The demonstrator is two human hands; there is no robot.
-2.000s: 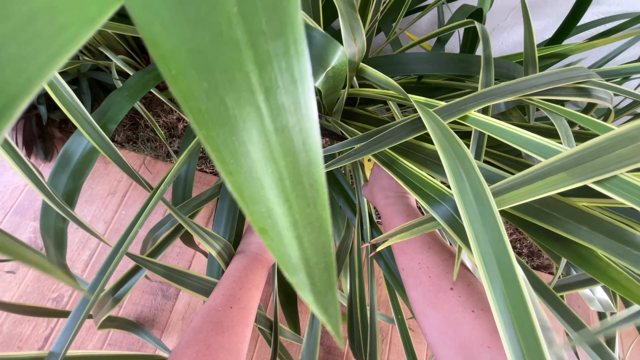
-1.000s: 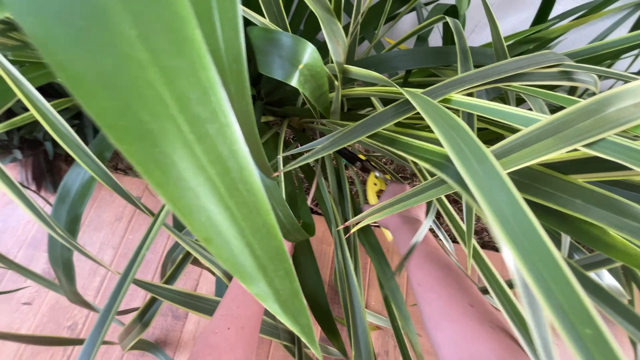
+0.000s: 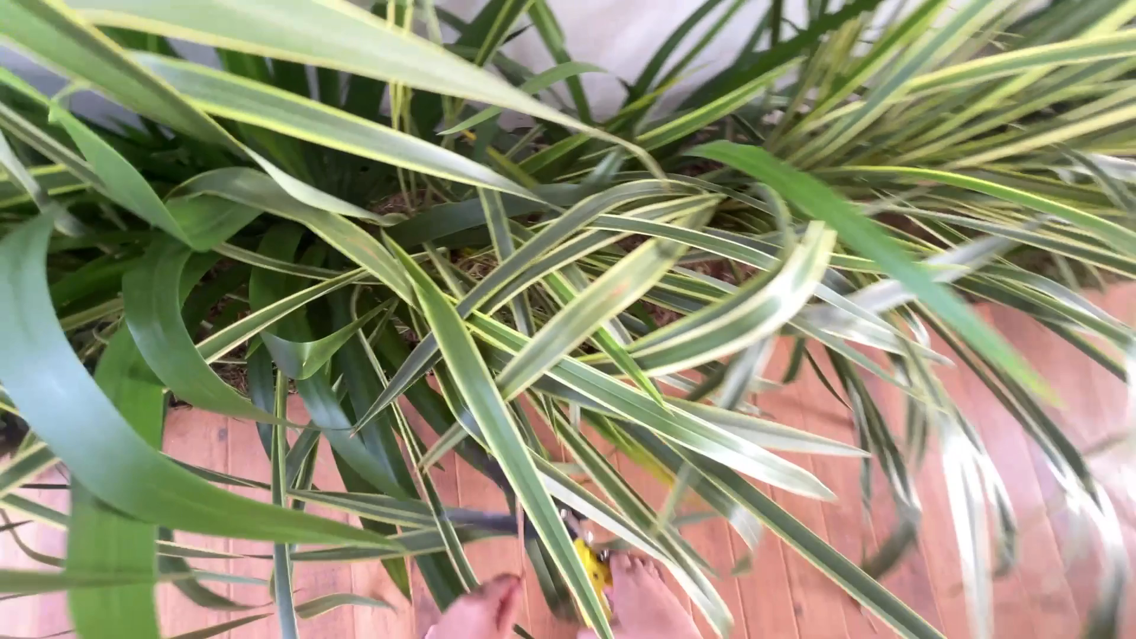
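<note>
At the bottom edge, my right hand is closed around a tool with a yellow handle, which looks like pruning shears. A leaf crosses in front of it, and a small metal part shows at the tool's upper end. My left hand lies a little to the left, partly cut off by the frame, near narrow leaves; its fingers show too little to tell if it grips any. Long yellow-edged strap leaves arch above and between both hands.
A broad plain green leaf curves across the left side. Dense variegated foliage spreads over the upper right. Reddish wooden boards lie beneath the leaves, and a pale wall or cloth stands behind the plants.
Both hands have drawn back from among the leaves to the bottom edge, the right one with the yellow tool. The view has shifted, and the large leaf in front has left it.
</note>
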